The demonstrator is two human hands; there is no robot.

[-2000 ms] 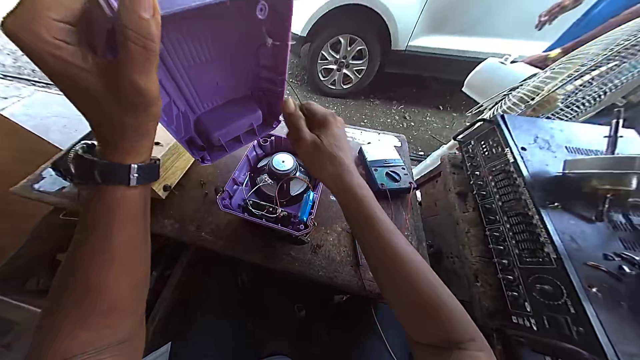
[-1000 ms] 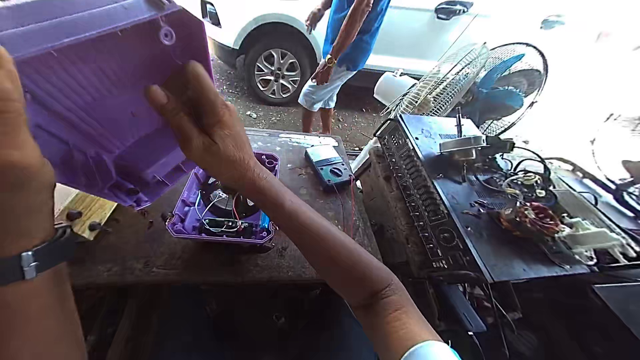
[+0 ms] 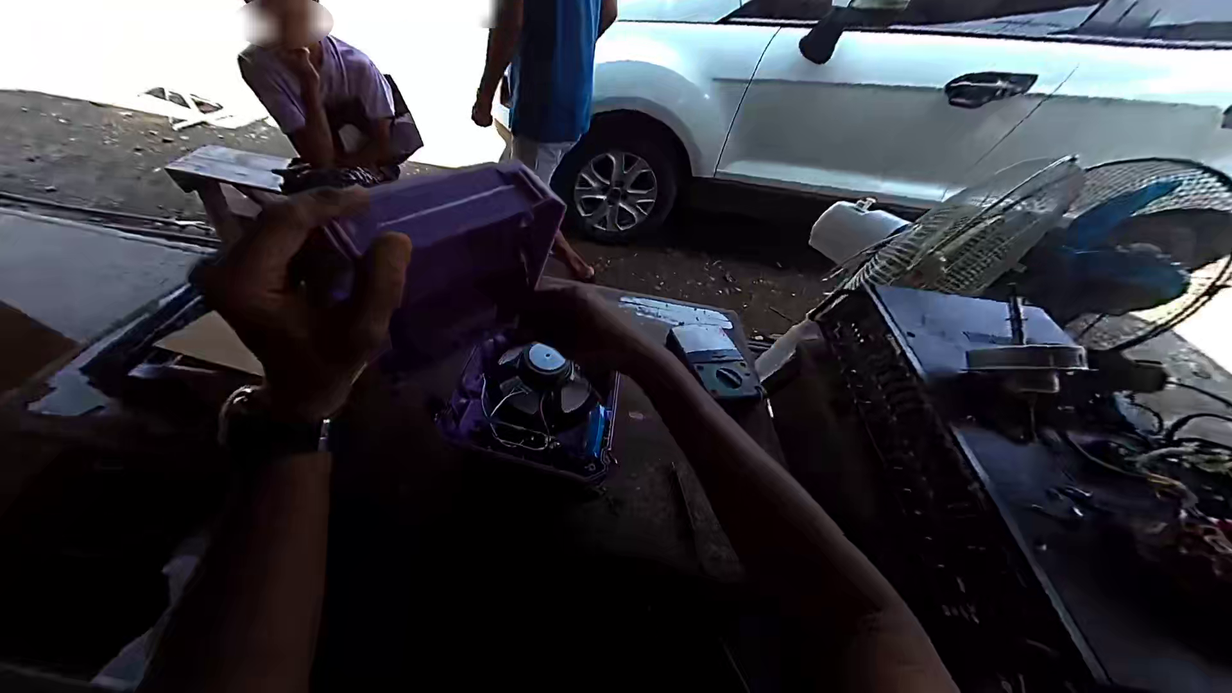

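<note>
My left hand (image 3: 303,289) grips one end of a purple plastic housing half (image 3: 448,245), which is tilted above the bench. Below it lies the other purple housing half (image 3: 462,428), with a round speaker (image 3: 547,371), thin wires and a blue cylindrical part (image 3: 597,431) inside. My right hand (image 3: 577,322) is at the lower right edge of the raised half, just above the speaker; its fingertips are dark and partly hidden, so I cannot tell whether they hold anything. To the right of the open housing rests a multimeter (image 3: 714,361).
An audio unit with a black front panel (image 3: 895,462) stands at the right, with a metal part (image 3: 1025,358) and loose wires on top. Behind it are a fan (image 3: 1126,241) and its wire guard. Across the bench are a seated person (image 3: 322,106), a standing person (image 3: 551,67) and a white car (image 3: 847,115).
The raised purple half is now lower and over the far side of the speaker housing. My right hand has come to its edge. The view has swung, bringing a seated person into sight.
</note>
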